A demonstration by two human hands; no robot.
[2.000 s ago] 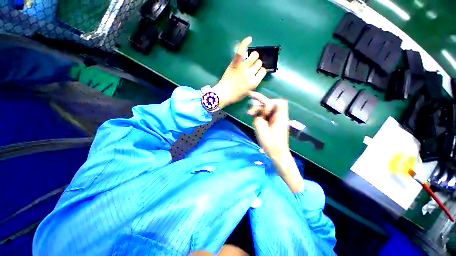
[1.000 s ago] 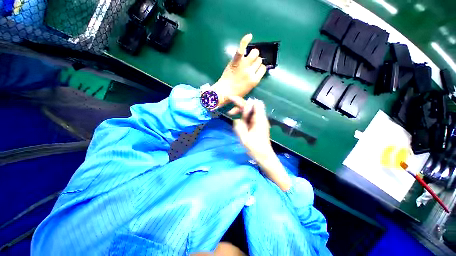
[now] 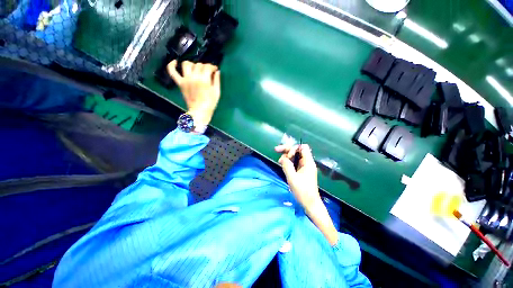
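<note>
My left hand [image 3: 198, 87], with a watch on its wrist, is at the group of glossy black blocks [image 3: 181, 43] at the left by the mesh. Its fingers reach the nearest blocks; whether they grip one is hidden. My right hand [image 3: 299, 163] is near the bench's front edge, its fingers closed on a thin dark pointed tool, seemingly tweezers [image 3: 300, 145]. A small pale shiny bit shows by its fingertips. A dark flat strip [image 3: 339, 176] lies to its right on the green bench mat [image 3: 264, 50].
Black slotted housings [image 3: 371, 134] lie in rows at the right, with a darker heap beyond. A white paper sheet [image 3: 422, 211] with a yellow patch holds a red-handled brush [image 3: 484, 238]. Wire mesh [image 3: 34, 50] stands at the left. A perforated dark surface [image 3: 222, 163] shows below the bench edge.
My left hand has moved left from the mat's middle to the block group. The black piece under it is gone from the middle. My right hand has moved slightly right and down.
</note>
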